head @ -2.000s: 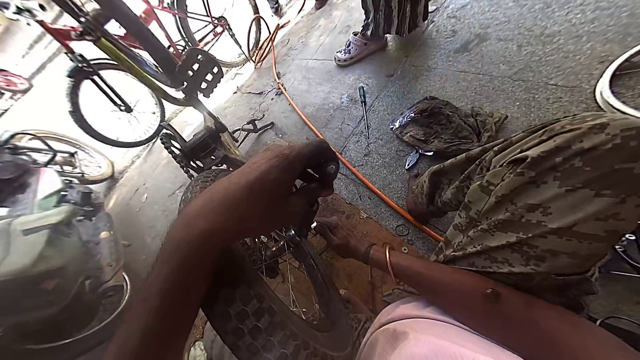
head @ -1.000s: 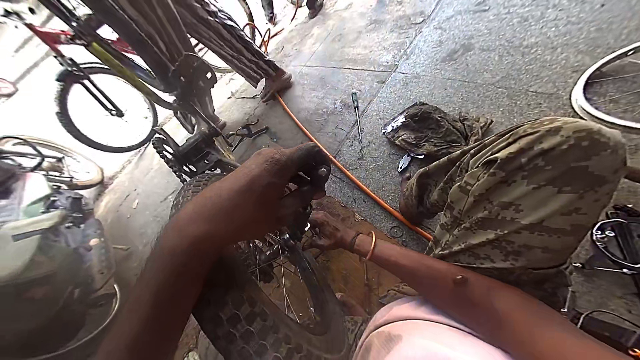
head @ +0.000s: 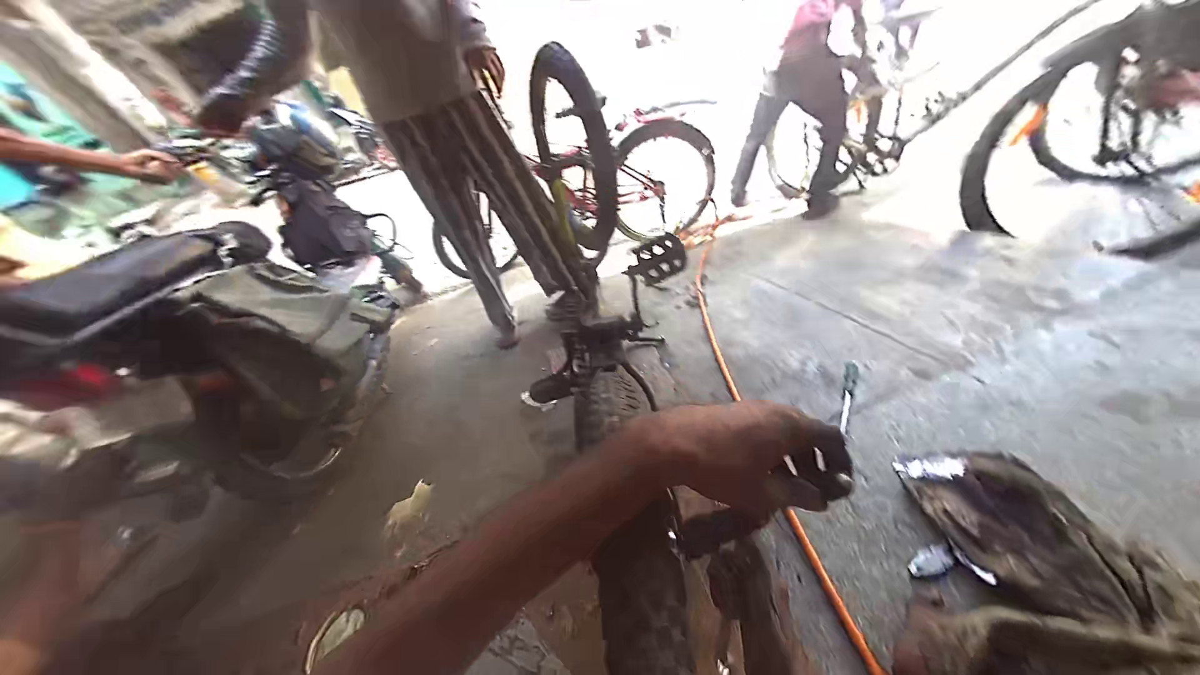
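Across the lower middle reaches my left hand (head: 750, 459), its fingers curled above the knobby tyre (head: 642, 600) of a bicycle. Small bright spots show between those fingers; whether they grip a part cannot be made out. Just under it, a dark, blurred shape beside the tyre seems to be my right hand (head: 745, 572); its fingers and anything in them are unclear. Beyond the hands are the bicycle's black pedal (head: 659, 258) and its raised front wheel (head: 574, 141). A screwdriver (head: 848, 394) lies on the floor, past my left fingertips.
An orange hose (head: 717, 347) runs along the floor right of the bicycle. A dark cloth (head: 1022, 525) and a small shiny object (head: 931, 561) lie at the lower right. A motorcycle (head: 281, 309) stands left. A person in striped trousers (head: 469, 187) stands beyond the bicycle; more bicycles stand behind.
The view has swung up and to the left. The person in striped trousers now stands upright by the bicycle; a second ago that person's legs were bent or striding at the top left.
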